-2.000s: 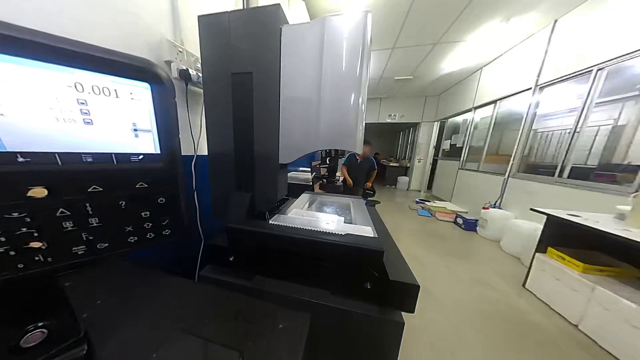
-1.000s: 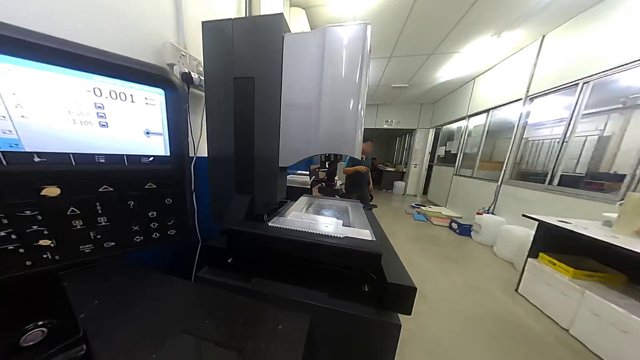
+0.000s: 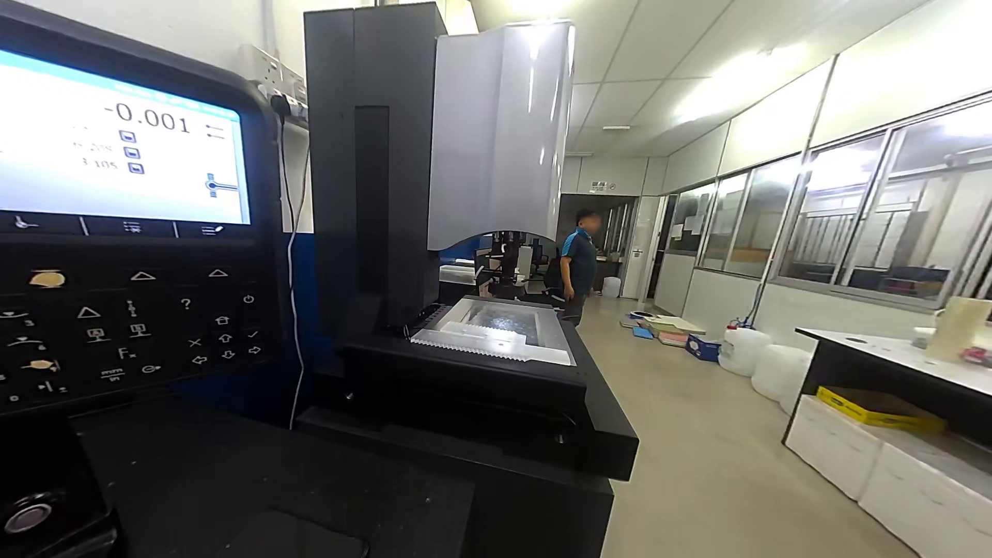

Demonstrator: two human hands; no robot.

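Neither my left hand nor my right hand shows in the head view. A measuring machine with a black column (image 3: 372, 163) and a grey head cover (image 3: 496, 132) stands in the middle. Under the head, its stage holds a glass plate (image 3: 504, 319) in a pale frame. A flat strip with a toothed edge (image 3: 473, 341) lies along the plate's near side. On the left is a control panel with a lit screen (image 3: 116, 147) and black keys (image 3: 128, 333).
A person (image 3: 580, 260) stands behind the machine. White plastic jugs (image 3: 744, 350), a blue box (image 3: 703, 348) and flat items are on the floor to the right. Beyond a white-topped table (image 3: 914, 358) is a windowed wall; a yellow tray (image 3: 880, 408) sits on white boxes (image 3: 837, 442).
The person behind the machine has changed posture and now stands upright with an arm hanging down. The machine and the strip on its stage look unchanged.
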